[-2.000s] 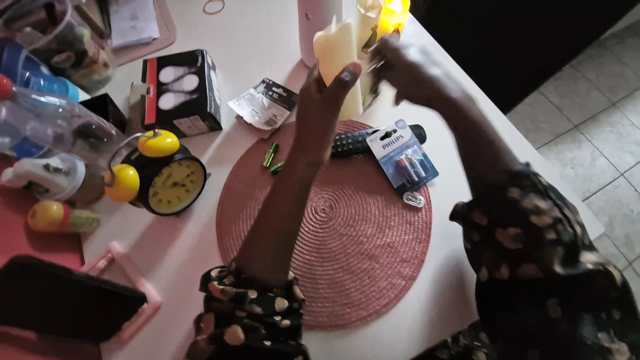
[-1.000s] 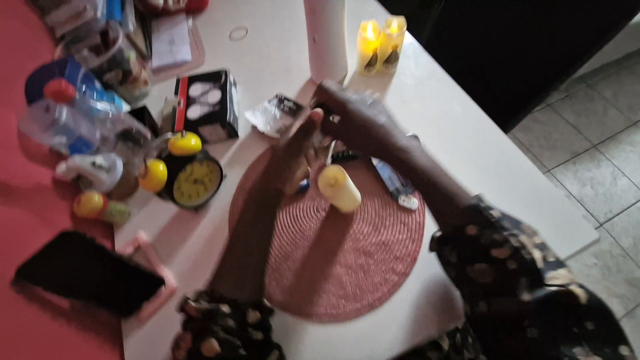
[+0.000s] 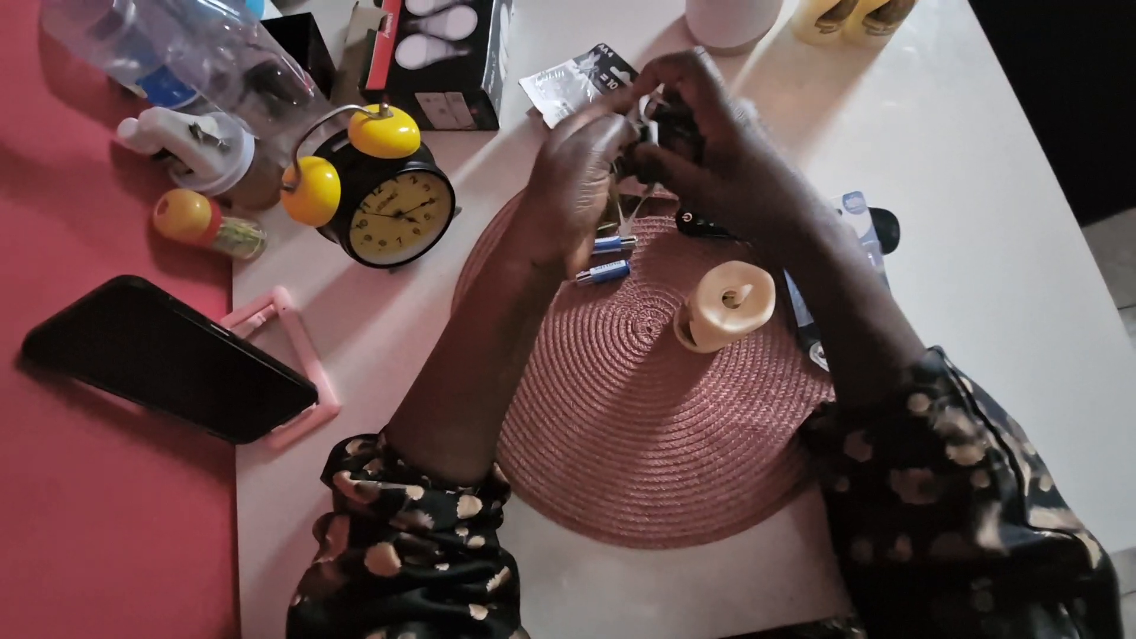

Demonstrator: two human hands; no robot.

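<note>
My left hand (image 3: 586,169) and my right hand (image 3: 697,133) meet above the far edge of a round woven pink placemat (image 3: 657,461). Between their fingers is a small, partly hidden object with clear and whitish parts; its kind cannot be told. Two blue batteries (image 3: 603,272) lie on the mat beside my left hand. An ivory LED candle (image 3: 729,306) stands upright on the mat, right of its centre. A black remote control (image 3: 701,224) shows partly beneath my right hand and forearm. A blue battery blister card (image 3: 803,306) is half covered by my right forearm.
A black alarm clock (image 3: 399,217) with yellow bells, a light-bulb box (image 3: 448,62), and plastic bottles (image 3: 253,75) crowd the left. A phone (image 3: 169,355) leans on a pink stand (image 3: 306,355). An opened battery pack (image 3: 577,84), a white cylinder (image 3: 732,22) and two candles (image 3: 821,18) are at the back.
Two seconds ago my left hand held a candle near the back; now a candle stands on the placemat. Both hands have come together over the mat's far edge.
</note>
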